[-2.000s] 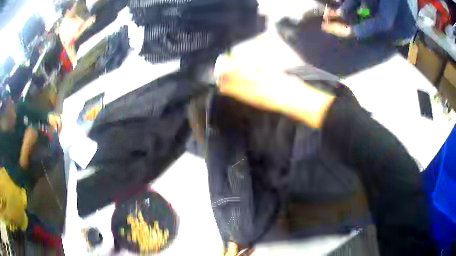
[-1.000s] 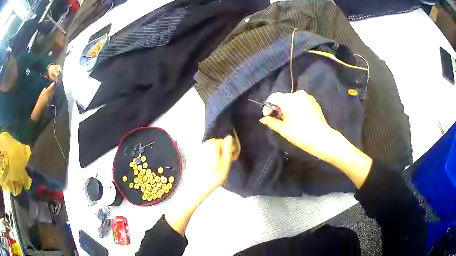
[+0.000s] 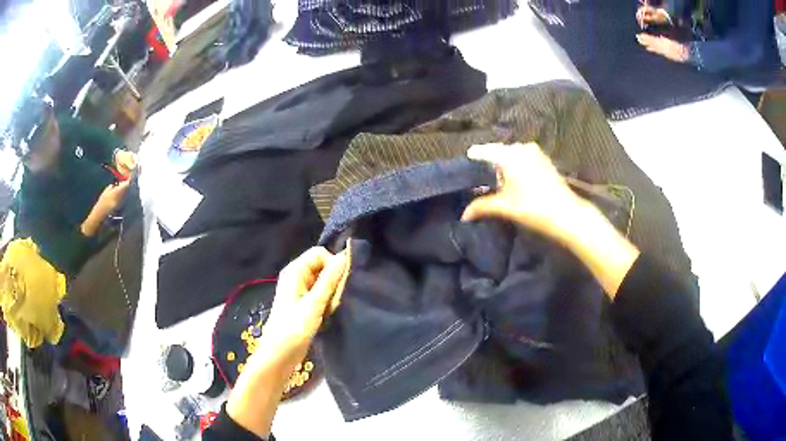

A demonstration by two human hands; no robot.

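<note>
Dark denim trousers [image 3: 396,319] lie bunched in front of me with pale double stitch lines near the bottom. Their blue waistband [image 3: 405,191] is lifted in an arc. My left hand [image 3: 312,288] pinches the left end of the waistband, where a tan edge shows. My right hand [image 3: 526,189] grips the waistband's right end between thumb and fingers; a small dark and white item shows at the palm, too unclear to name. Brown striped trousers [image 3: 651,224] lie under and behind. I cannot make out a needle.
The round black tray [image 3: 226,332] with yellow buttons is partly behind my left forearm. Spools [image 3: 178,363] stand left of it. Black trousers [image 3: 233,276] lie at the left. A phone [image 3: 772,183] lies far right. Other people [image 3: 65,172] work at the left and top right.
The denim trousers are turned over and rearranged, with the waistband now raised. My left hand has moved left, and my right hand has moved onto the waistband. The head view has shifted.
</note>
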